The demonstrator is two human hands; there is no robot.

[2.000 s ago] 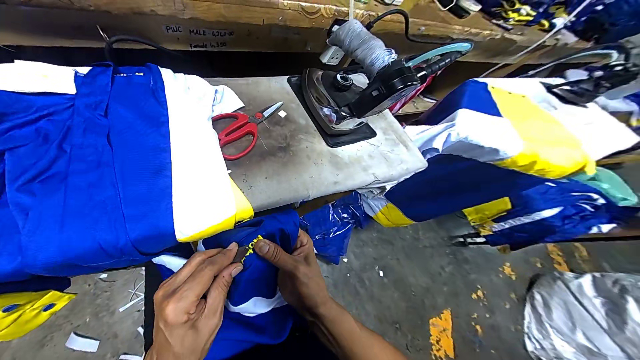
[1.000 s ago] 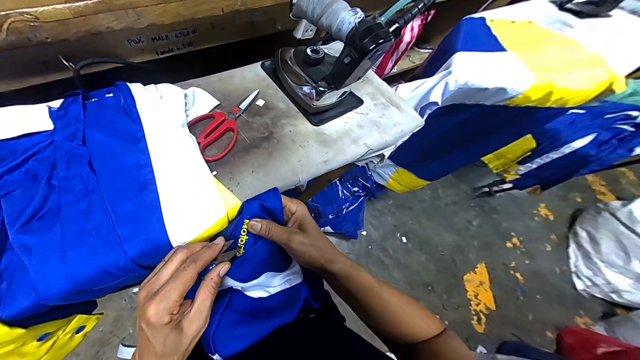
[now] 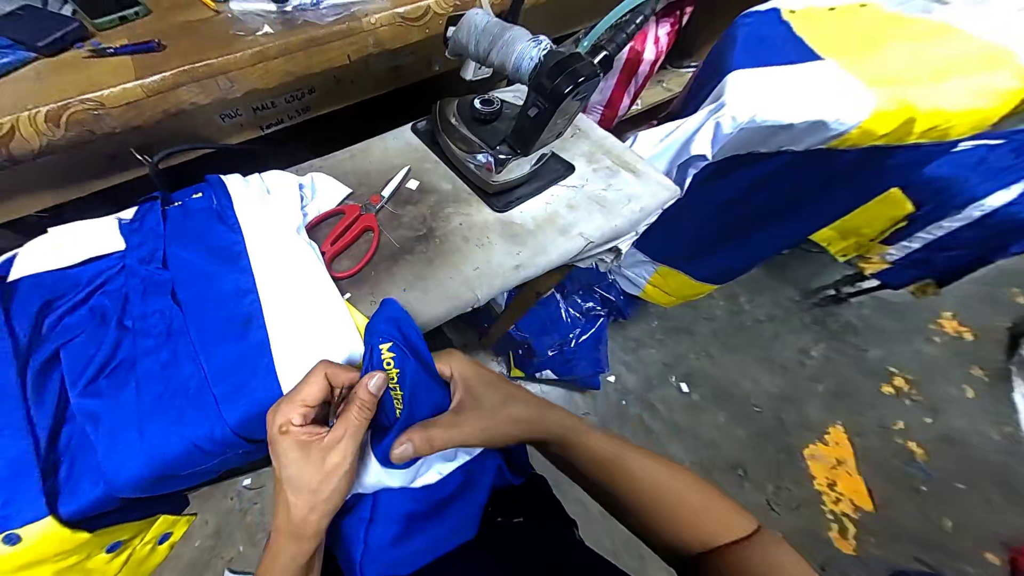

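Observation:
Both hands are at a blue and white fabric garment held over my lap, with yellow embroidered lettering on its blue part. My left hand pinches the cloth at the left edge of the lettering; whether a small tool is inside its curled fingers is hidden. My right hand grips the cloth from the right, thumb on top beside the lettering. Red-handled scissors lie on the ironing board beyond the hands. Farther back, an electric iron stands on a dark rest pad.
A blue, white and yellow garment covers the board's left part. More such clothing hangs at the right. Plastic-wrapped blue cloth is below the board's edge. A wooden workbench runs behind, with a pen on it.
The small metal tool seen at my left fingers one second ago is out of sight. My left hand has moved onto the edge of the lettering. The cloth is turned so the lettering shows more fully.

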